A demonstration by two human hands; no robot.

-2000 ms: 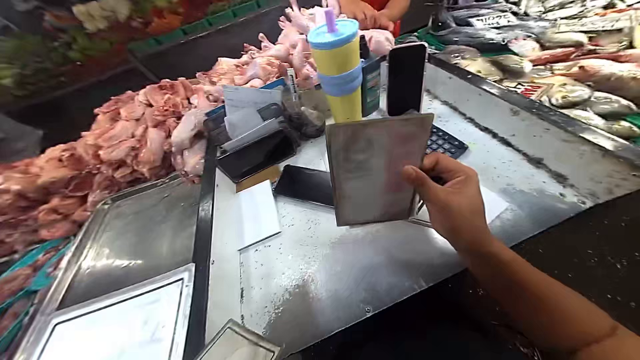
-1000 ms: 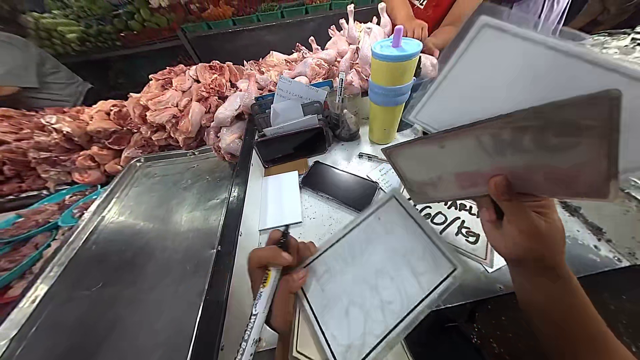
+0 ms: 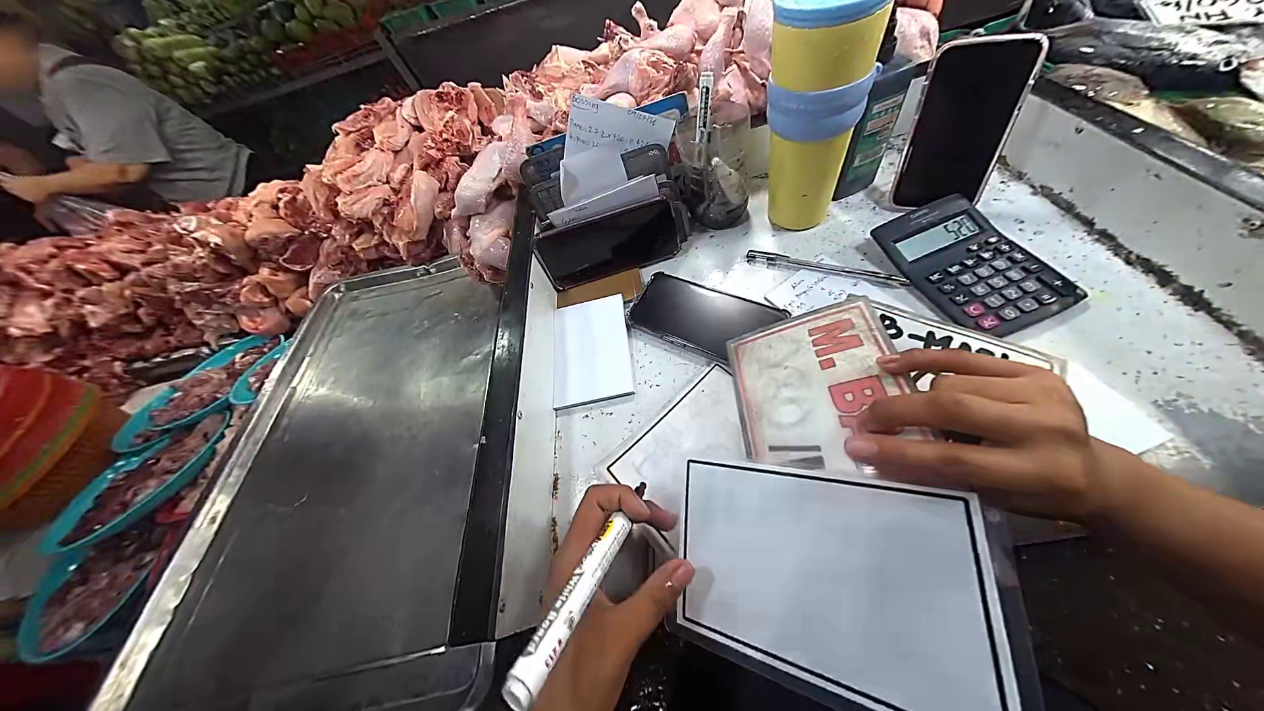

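Note:
A white marker is held in my left hand, its dark tip up. The thumb of that hand rests on the left edge of a blank laminated sign with a black border. My right hand lies with fingers spread on a laminated sign with red lettering, just above the blank one. Beneath it, a sign with black lettering shows in part. Another bordered sheet lies under these at the left.
A calculator, a pen, a dark phone and a white pad lie on the counter. Behind stand a yellow tumbler and an upright phone. A metal tray and raw chicken are at the left.
The signs my right hand held raised a second ago are down, and the hand is now lower, over the red-lettered one. The blank sign beside my left hand now lies further right.

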